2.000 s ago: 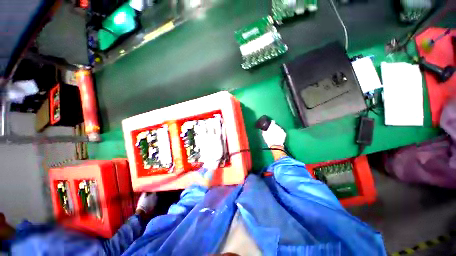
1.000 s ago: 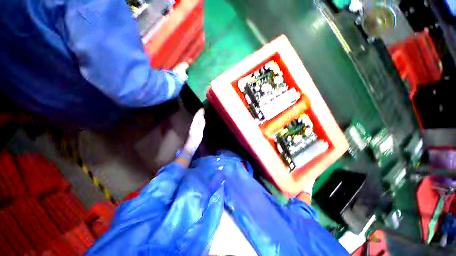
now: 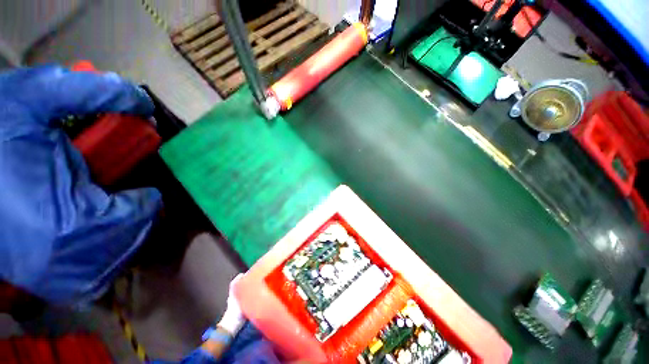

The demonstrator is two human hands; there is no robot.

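A red-orange foam tray [image 3: 455, 313] lies tilted across the lower middle of the view, over the green mat and dark green conveyor. Its two pockets hold green circuit boards [image 3: 334, 274] with white connectors; the lower pocket is cut off by the picture's edge. My left hand [image 3: 233, 307], in a white glove with a blue wrist band, grips the tray's left end; its fingertips are partly hidden by the tray. My right hand is out of the picture.
A person in a blue smock [image 3: 64, 185] holds a red tray [image 3: 117, 146] at the left. A red roller [image 3: 320, 64] and post stand beyond the green mat [image 3: 245, 174]. Loose circuit boards [image 3: 551, 306] lie on the conveyor [image 3: 420, 192] at right. A pallet [image 3: 249, 39] and fan [image 3: 551, 110] stand beyond.
The view has swung toward the bench's left end. My left hand, earlier apart from the tray, is now on its left end. My right hand has left view. The other person's tray is off the bench.
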